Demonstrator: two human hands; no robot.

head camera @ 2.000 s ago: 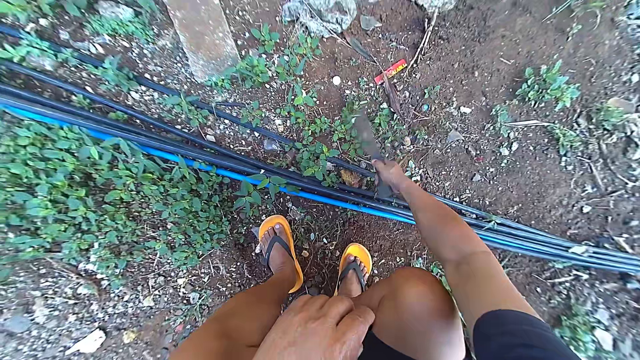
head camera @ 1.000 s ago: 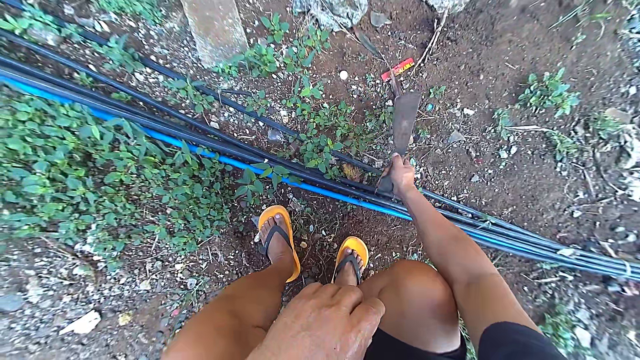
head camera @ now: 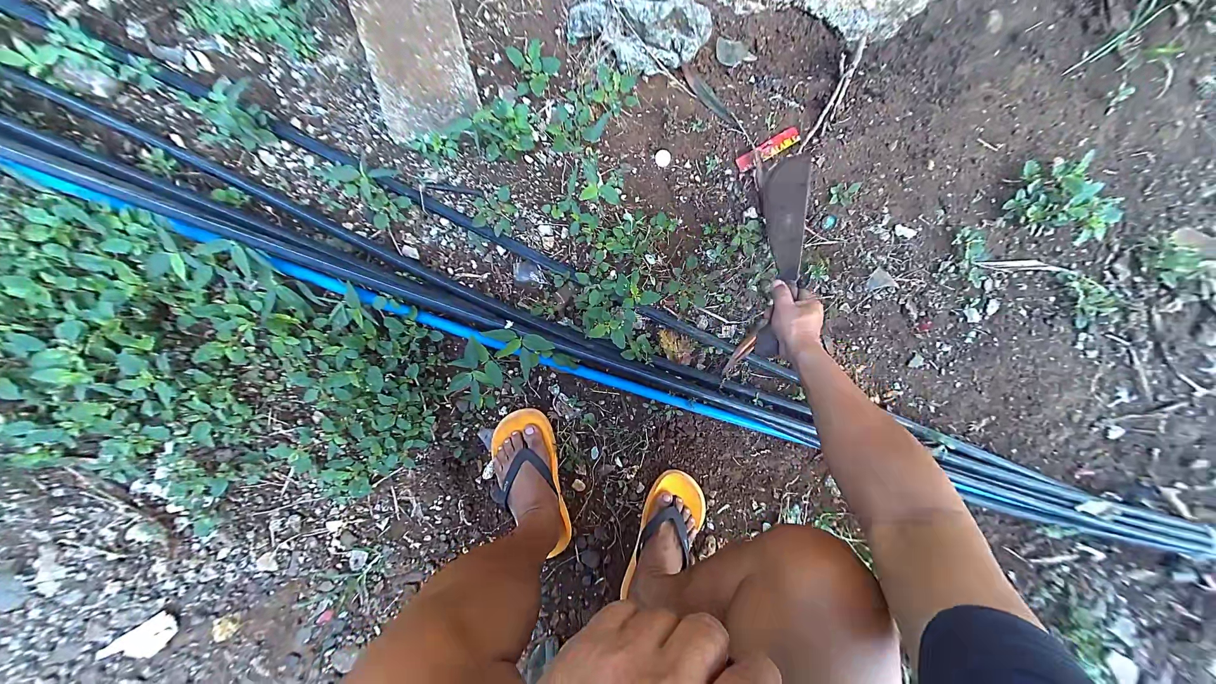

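Note:
My right hand [head camera: 796, 321] grips the handle of a machete, whose broad dark blade [head camera: 787, 209] points away from me over the soil. The blade's tip lies by a red wrapper [head camera: 768, 149] that bears writing. Beneath the hand run several black pipes [head camera: 608, 356] with a blue pipe [head camera: 446, 325] beside them. Low green weeds [head camera: 613, 294] grow left of the blade. My left hand [head camera: 655, 651] rests by my knee at the bottom edge, its fingers curled; its palm side is hidden, and nothing shows in it.
My feet in orange flip-flops [head camera: 537, 475] stand just on the near side of the pipes. Dense green plants [head camera: 190, 351] cover the ground at left. A concrete slab [head camera: 415, 66] and pale rocks [head camera: 641, 33] lie at the far side. Small weeds [head camera: 1064, 199] stand at right.
The machete blade has swung from pointing up and left to pointing nearly straight away from me, near the red wrapper. My right hand keeps its grip. The left hand stays by the knee.

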